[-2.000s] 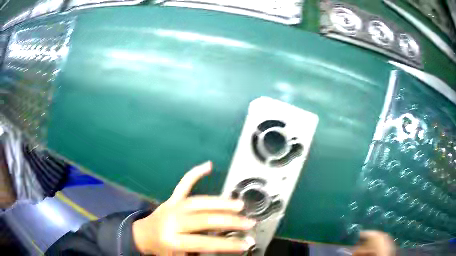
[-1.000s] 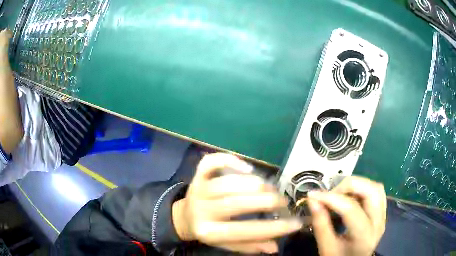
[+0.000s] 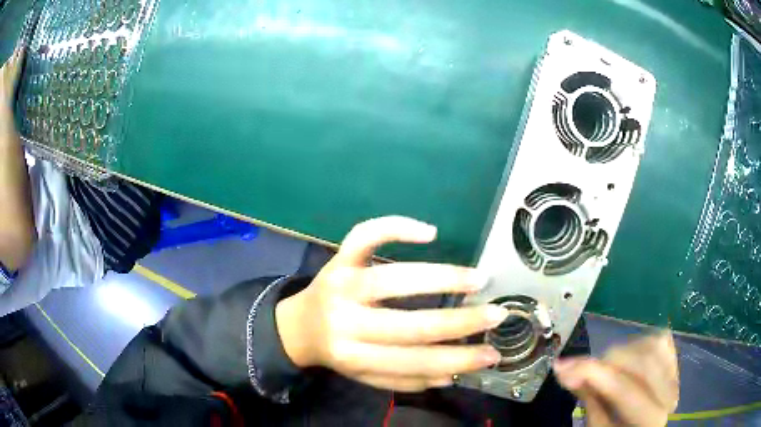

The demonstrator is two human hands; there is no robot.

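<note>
A silver three-hole housing (image 3: 576, 175) lies slantwise on the green bench, its near end past the front edge. Its three openings face up. My left hand (image 3: 388, 321) reaches in from the left, fingers apart and thumb raised; its fingertips lie on the housing at the nearest opening, with no part seen gripped. A thin brownish curved line shows in that opening (image 3: 517, 338); whether it is a separate ring I cannot tell. My right hand (image 3: 630, 379) is blurred at the housing's near right side, fingertips near the opening; whether they pinch something small cannot be told.
A clear blister tray with round pockets (image 3: 75, 83) lies at the bench's far left; another (image 3: 726, 258) lies at the right. A person's arm (image 3: 15, 183) and striped clothing show at the left. A blue stool (image 3: 200, 229) stands on the grey floor below the bench edge.
Both hands were at the nearest opening one second ago. My right hand has moved right and down off it, while my left fingers are now spread on the housing, uncovering more of the opening.
</note>
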